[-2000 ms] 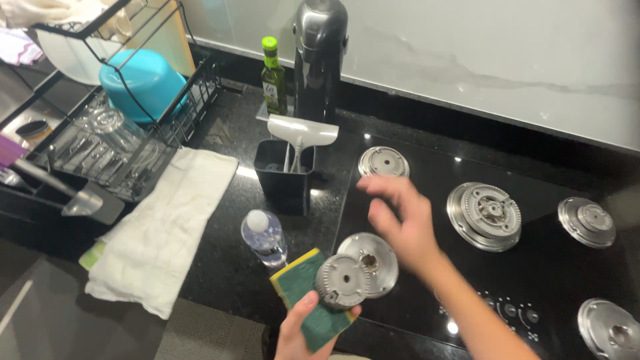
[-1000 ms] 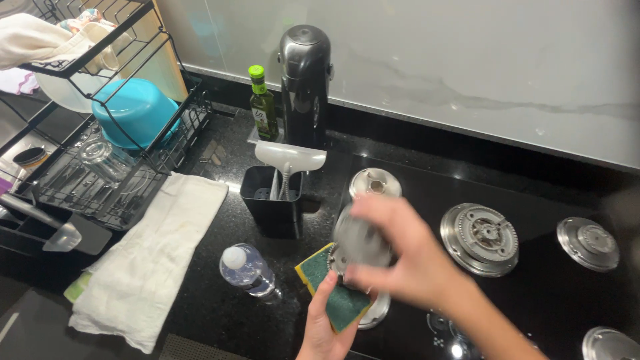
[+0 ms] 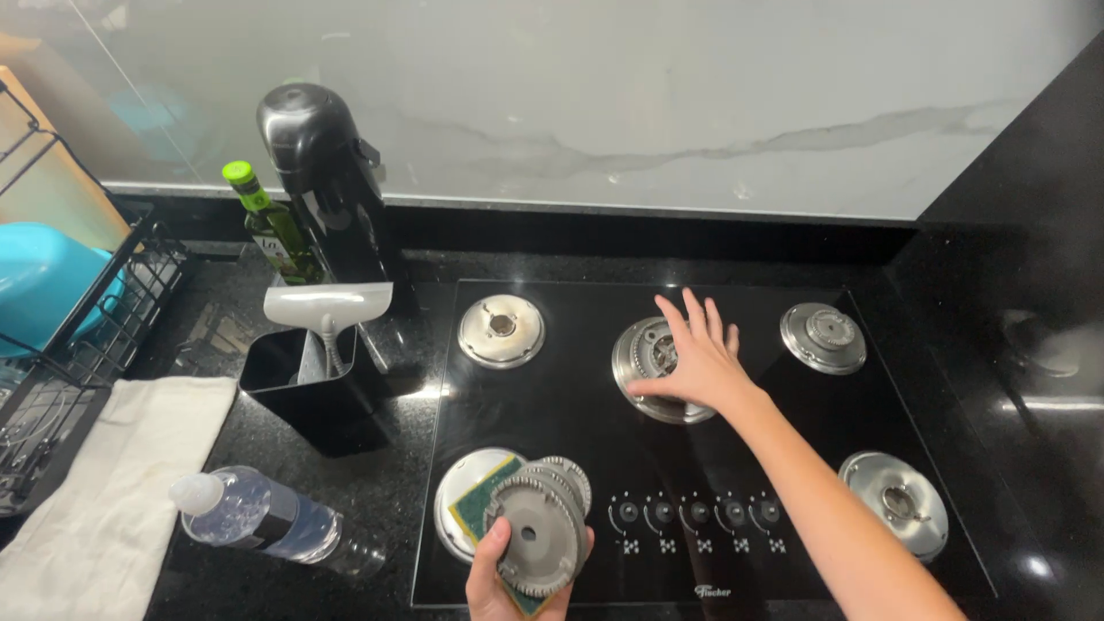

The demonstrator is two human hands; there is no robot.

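Note:
My left hand (image 3: 500, 578), at the bottom of the view, grips a stack of grey metal burner heads (image 3: 539, 535) together with a green and yellow scrub sponge (image 3: 483, 500). They are above the front left burner base (image 3: 450, 496) of the black glass cooktop (image 3: 552, 397). My right hand (image 3: 690, 354) is over the large central burner (image 3: 634, 354), its fingers spread around the ring; contact cannot be told. The rear left burner base (image 3: 502, 332) shows no burner head. One sits on the rear right burner (image 3: 824, 336). The front right burner base (image 3: 897, 504) shows its bare centre.
Left of the cooktop are a clear plastic bottle (image 3: 267, 517), a black container (image 3: 302, 397) holding a squeegee (image 3: 328, 306), a green glass bottle (image 3: 276, 233) and a black thermos (image 3: 323, 172). A white cloth (image 3: 112, 483) lies beside the black dish rack (image 3: 129, 302). Knobs (image 3: 699, 513) line the cooktop's front.
My right hand has moved right, from the left hand's burner head to the central burner. The rear left burner head seen two seconds ago is off its base. The view has shifted right.

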